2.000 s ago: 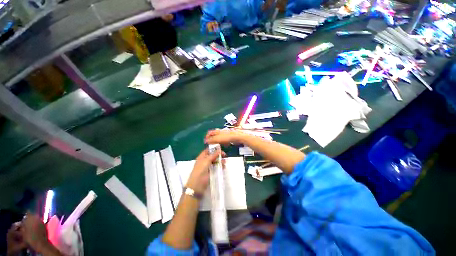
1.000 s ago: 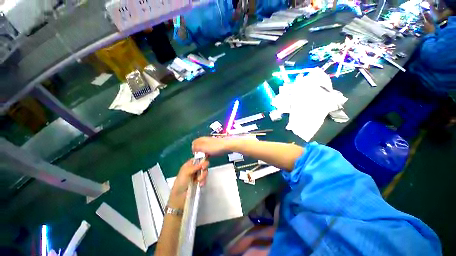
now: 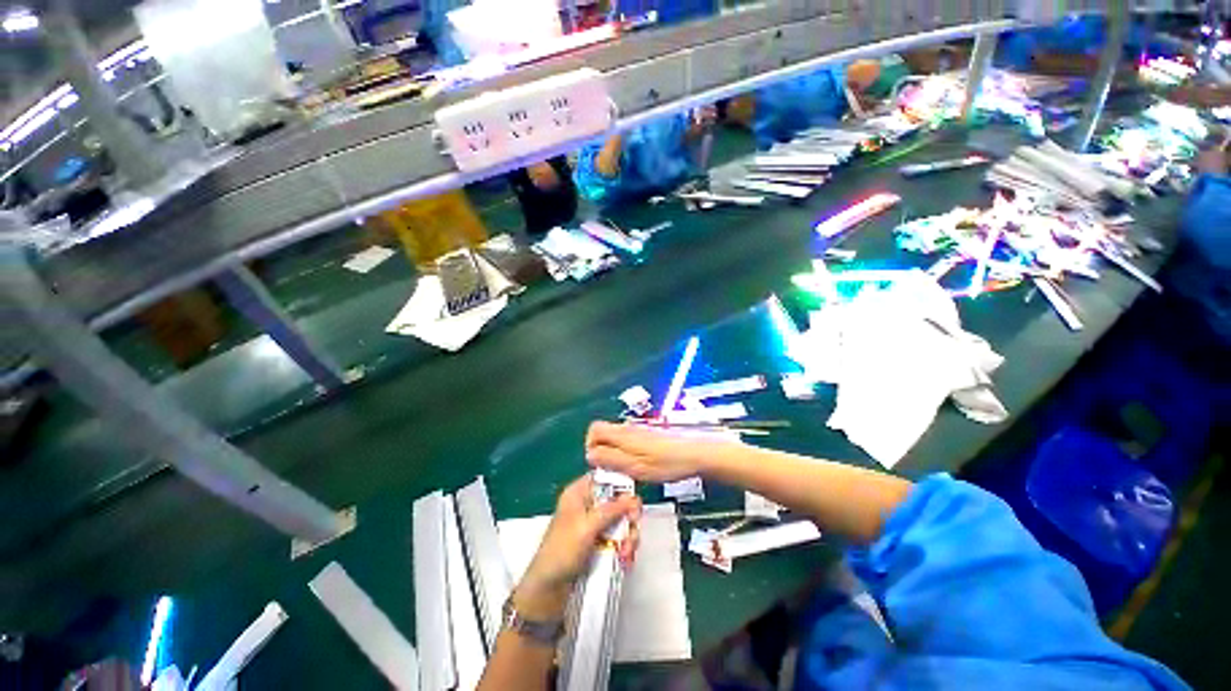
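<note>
My left hand (image 3: 583, 540) is closed around a long white to silver-grey flat strip (image 3: 591, 621), near its top end; the strip's lower part runs out of the picture. My right hand (image 3: 635, 452) is at the strip's top end, fingers bent; whether it holds anything small is hidden. A white sheet (image 3: 659, 594) lies under and beside the hands. Several flat strips (image 3: 432, 587) lie side by side to the left. A near pile holds a lit blue-violet stick (image 3: 680, 378), short white strips (image 3: 725, 388) and thin tan sticks (image 3: 756, 425).
Crumpled white sheets (image 3: 898, 365) lie to the right, with a heap of glowing and grey strips (image 3: 1013, 243) beyond. A socket strip (image 3: 527, 122) is on the shelf rail. A blue stool (image 3: 1100, 497) is at right. Other people in blue work across the belt.
The camera view has tilted and shifted, bringing the shelf and socket strip into fuller view. Both hands stay at the strip's top end. The lit stick has changed from pink-violet to blue-violet.
</note>
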